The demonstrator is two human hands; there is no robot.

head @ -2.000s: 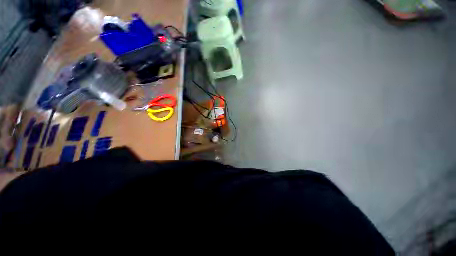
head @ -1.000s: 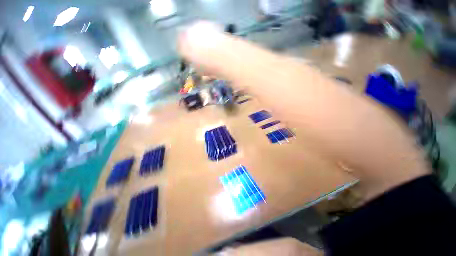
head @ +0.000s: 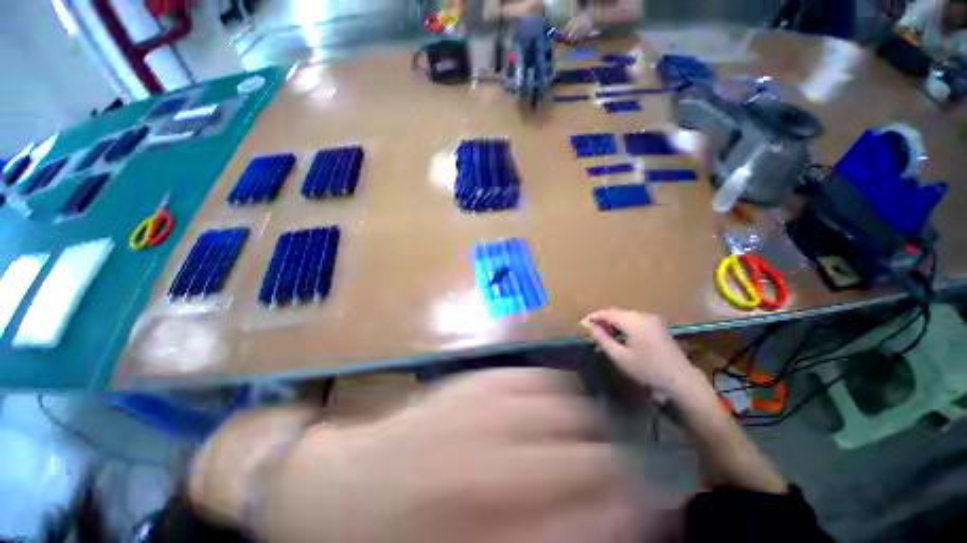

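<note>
A bright blue solar cell (head: 522, 286) lies flat near the table's front edge, with small black pieces (head: 500, 277) on its middle. My left hand (head: 445, 451) is large and blurred, close to the camera, below the table edge; its grip cannot be made out. My right hand (head: 631, 345) is at the table edge, right of the cell and not touching it. Its fingers are curled, with thumb and finger near each other; whether it holds something cannot be told.
Stacked dark blue cells (head: 486, 175) lie behind and left. Cut cell pieces (head: 623, 196), a flux bottle (head: 733, 188), a grey machine (head: 769, 149), scissors (head: 751, 282) and a blue holder (head: 885, 180) are to the right. A green table (head: 138, 270) is left, a stool (head: 891, 387) lower right.
The view has swung from floor and stools back onto the table. The raised, blurred arm no longer crosses the table. The left hand now looms low in front; the right hand is at the edge.
</note>
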